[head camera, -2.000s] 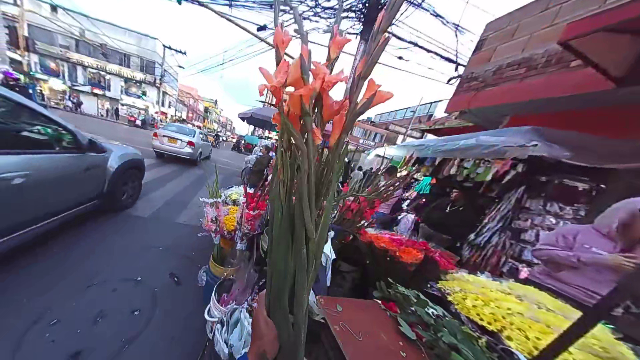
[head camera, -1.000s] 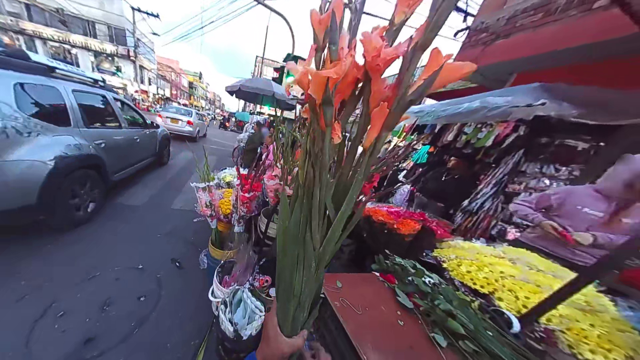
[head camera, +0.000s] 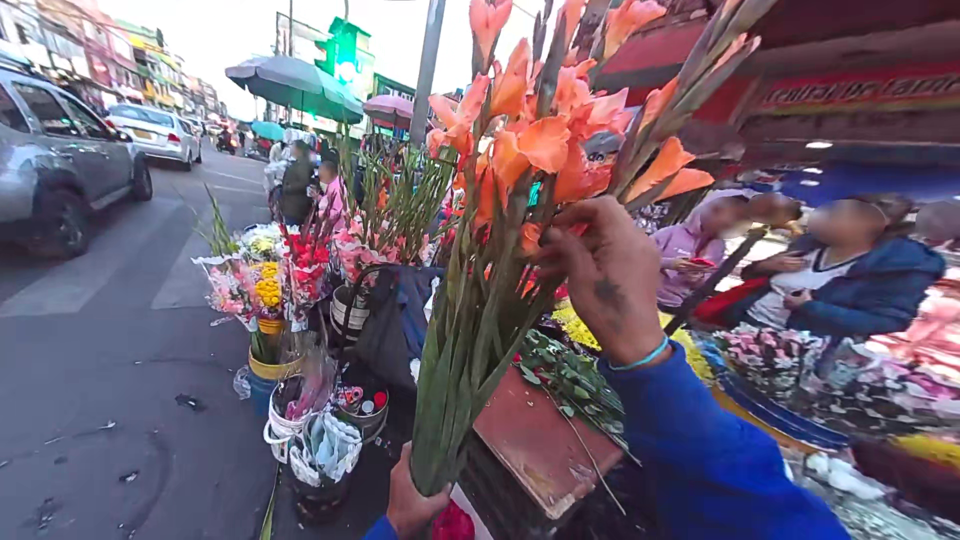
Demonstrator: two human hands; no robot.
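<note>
A tall bunch of orange gladiolus stems (head camera: pixel 480 330) stands upright in the middle of the head view, blooms at the top and green stalks below. Around the base of the stalks is my left hand (head camera: pixel 414 495), at the bottom edge. My right hand (head camera: pixel 604 270), in a blue sleeve with a light blue band at the wrist, touches the stems just under the blooms. Its fingertips are bent at a small orange bloom (head camera: pixel 531 238) and partly hidden, so whether they pinch it I cannot tell. A dark pink flower (head camera: pixel 453 522) shows beside my left hand.
A worn red-brown board (head camera: pixel 532 442) lies beyond the stalks, with cut green foliage (head camera: pixel 574 375) beside it. Buckets of wrapped bouquets (head camera: pixel 274 367) and a white bucket (head camera: pixel 285 420) stand at left. Cars (head camera: pixel 67 157) are on the road. People (head camera: pixel 832 277) are at right, behind flowers.
My right hand has come into view and reached up to the stems below the blooms. The view has turned and shows more people at the right.
</note>
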